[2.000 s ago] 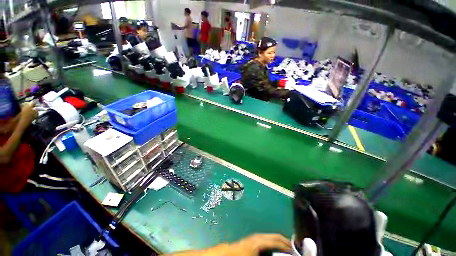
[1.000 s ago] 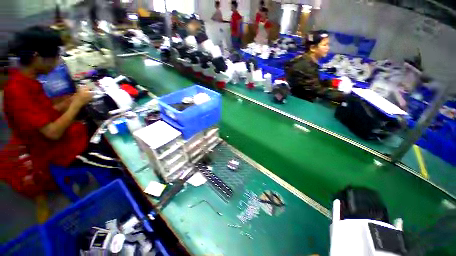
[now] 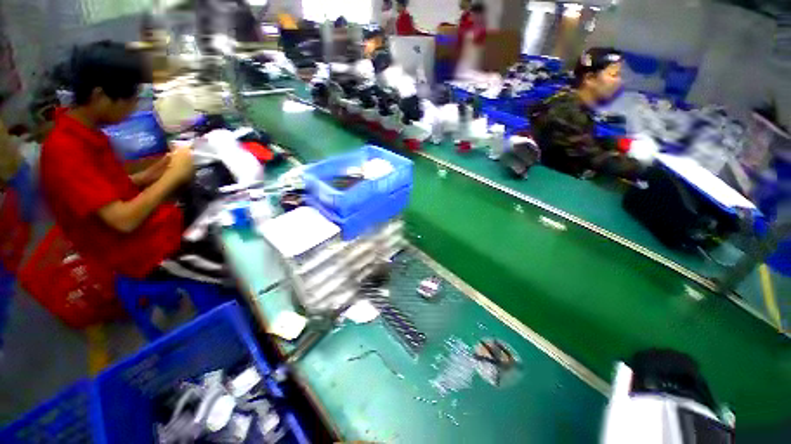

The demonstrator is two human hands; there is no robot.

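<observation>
A white and black security camera [image 3: 659,408] is at the lower right, cut off by the bottom edge. Its black part is on top and its white housing is below. A loose pile of silvery screws [image 3: 453,371] lies on the green bench mat [image 3: 382,408], beside a round disc with a dark cross pattern [image 3: 494,357]. The picture is blurred. Neither of my hands can be made out. A tiny skin-coloured patch shows at the bottom edge, too small to tell what it is.
Parts drawers [image 3: 334,264] with a blue bin [image 3: 360,186] on top stand at the bench's far left. A blue crate [image 3: 182,351] with grey-white parts is at lower left. A green conveyor [image 3: 512,251] runs behind the bench. People sit at the left and across the conveyor.
The view has swung left, so the bench things shift right in the picture. The hand seen at the bottom two seconds ago is gone from view. The camera now shows its white housing.
</observation>
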